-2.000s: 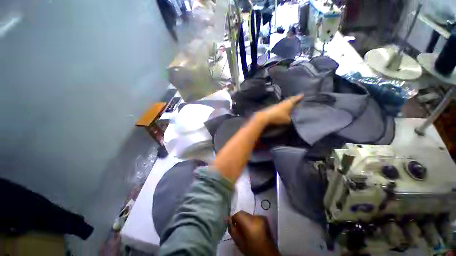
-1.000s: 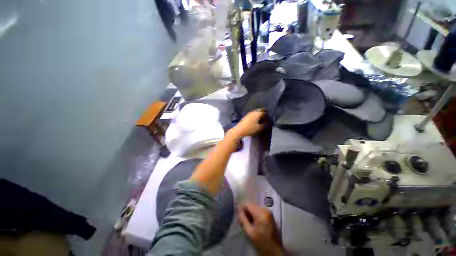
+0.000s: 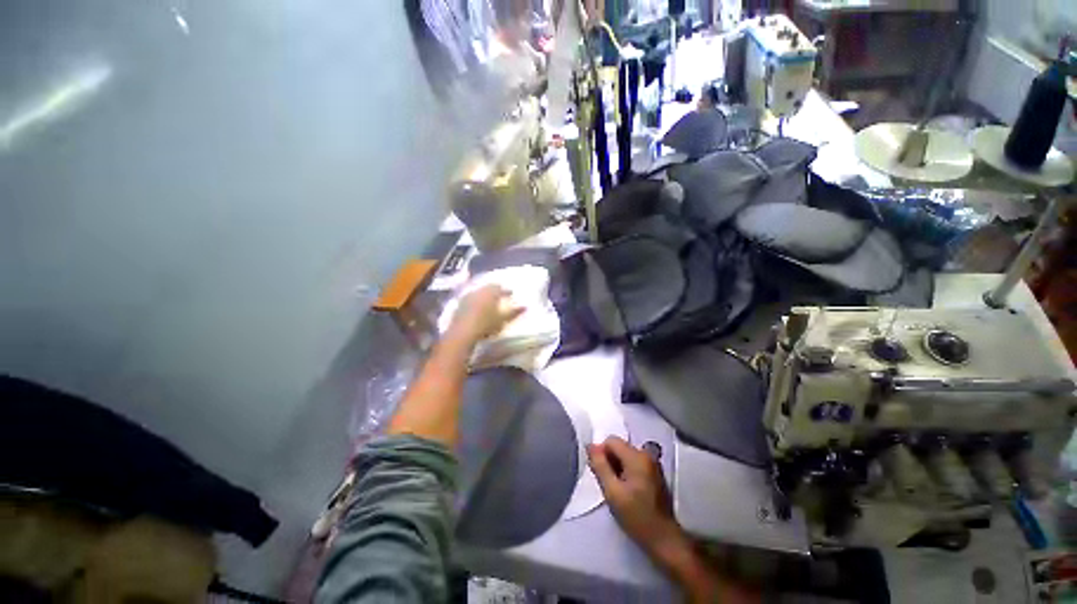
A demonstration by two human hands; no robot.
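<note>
My left hand (image 3: 487,314) lies on the bright white stack (image 3: 530,316), fingers over its top; whether it grips a piece cannot be told. A flat dark-grey fabric disc (image 3: 520,454) lies at the table's near left, partly behind my left sleeve. A thin white round edge (image 3: 587,490) shows beside the disc's right side. My right hand (image 3: 624,474) is by this white edge with fingers curled; whether they pinch it is unclear. A heap of curved grey sewn pieces (image 3: 644,283) lies behind the hands.
The cream overlock machine (image 3: 921,378) stands right of my right hand. Its thread stand (image 3: 915,151) is behind it. A second sewing machine (image 3: 502,189) is beyond the white stack. A pale wall (image 3: 213,212) bounds the left.
My left hand has moved from the grey heap left onto the white stack. The heap's near pieces have shifted. My right hand stays low by the disc. The view has turned slightly.
</note>
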